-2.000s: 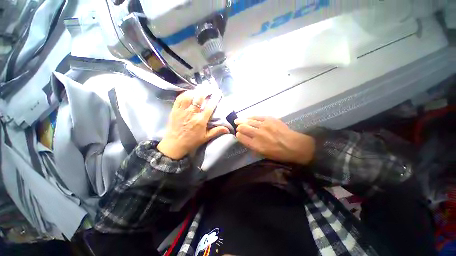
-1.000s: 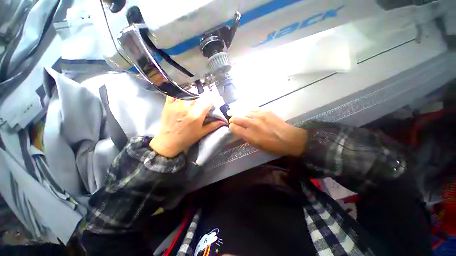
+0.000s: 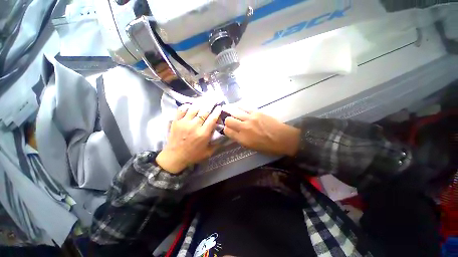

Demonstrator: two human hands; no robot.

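The light grey garment panel (image 3: 75,125) with a dark strip (image 3: 111,120) lies bunched left of the needle area. My left hand (image 3: 190,134) rests on the cloth edge just in front of the presser foot, fingers bent over it. My right hand (image 3: 258,131) pinches a small dark piece of the edge (image 3: 224,116) beside my left fingertips. The fingertips of both hands nearly touch. The sewing machine (image 3: 196,20) stands behind them. Its lamp glare hides the needle and the presser foot.
A translucent white scrap (image 3: 324,57) lies on the machine bed right of the needle. Striped pieces (image 3: 35,196) are heaped at the far left. A measuring-scale strip (image 3: 351,106) runs along the table's front edge. A red plastic basket (image 3: 449,188) stands at the lower right.
My right hand has moved a little left, closer to my left hand. The pale cloth flap that showed below my fingers is no longer visible there. The view has shifted slightly.
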